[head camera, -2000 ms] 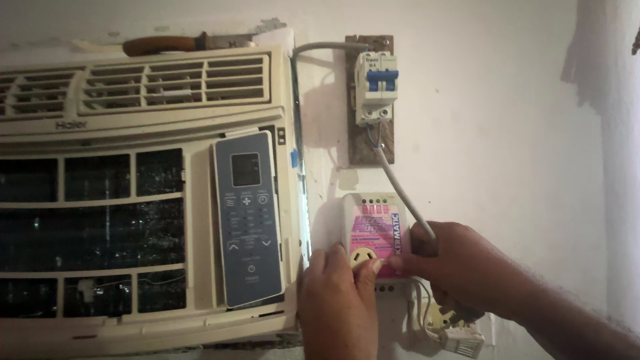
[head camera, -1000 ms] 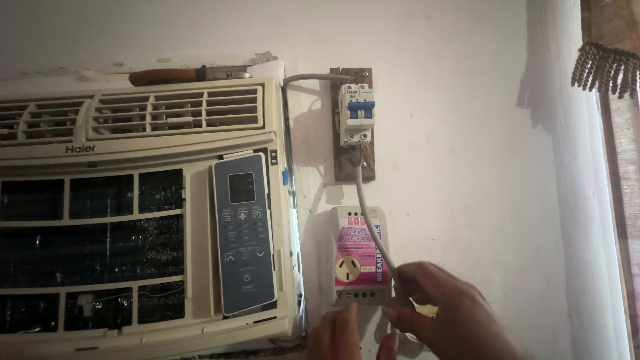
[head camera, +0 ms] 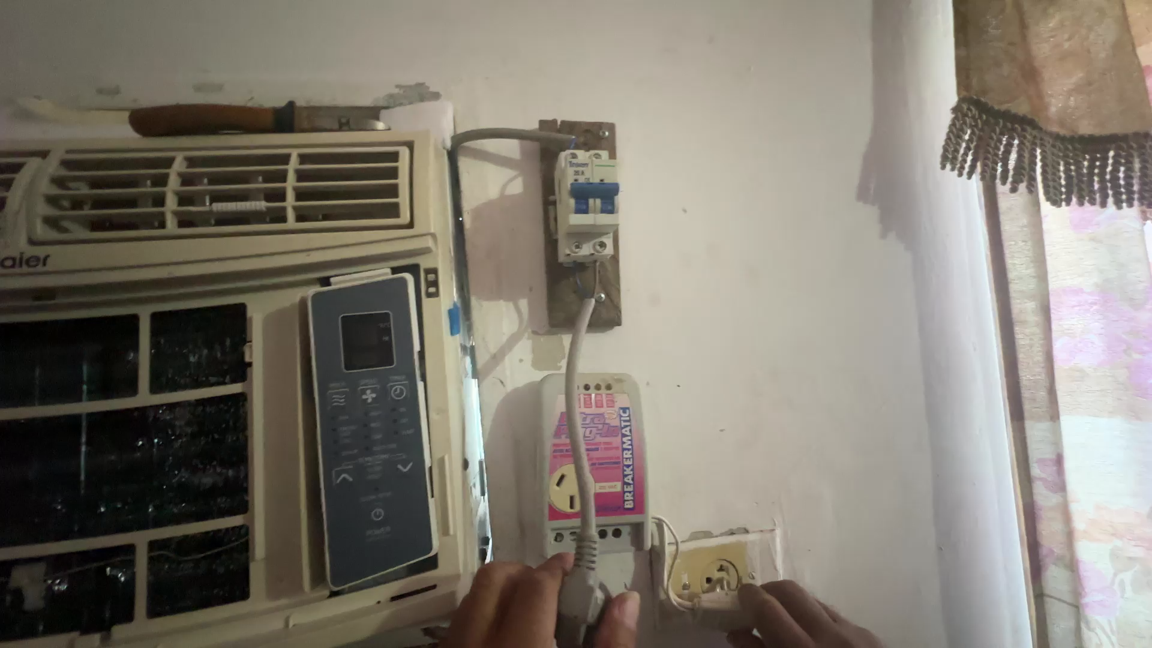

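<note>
At the bottom centre, my left hand (head camera: 517, 601) grips a grey power plug (head camera: 583, 603) between thumb and fingers. Its grey cable (head camera: 579, 387) runs up to a circuit breaker (head camera: 589, 207) with blue toggles, mounted on a wooden board (head camera: 576, 310). Behind the cable, a plug-in voltage protector (head camera: 616, 504) with a pink label and a round socket is on the wall. Lower right, the fingers of my right hand (head camera: 796, 616) hold a pale plug (head camera: 720, 610) just below a yellowish wall outlet (head camera: 711, 565). Whether its prongs are in the outlet cannot be told.
A window air conditioner (head camera: 279, 558) with a blue-grey control panel (head camera: 371, 432) fills the left side. On its top edge lies a tool with a wooden handle (head camera: 207, 119). A fringed curtain (head camera: 1071, 162) hangs at the right.
My left hand now grips the plug, and the cable hangs straighter across the protector. My right hand has moved from the cable to the pale plug by the outlet. The view has shifted right.
</note>
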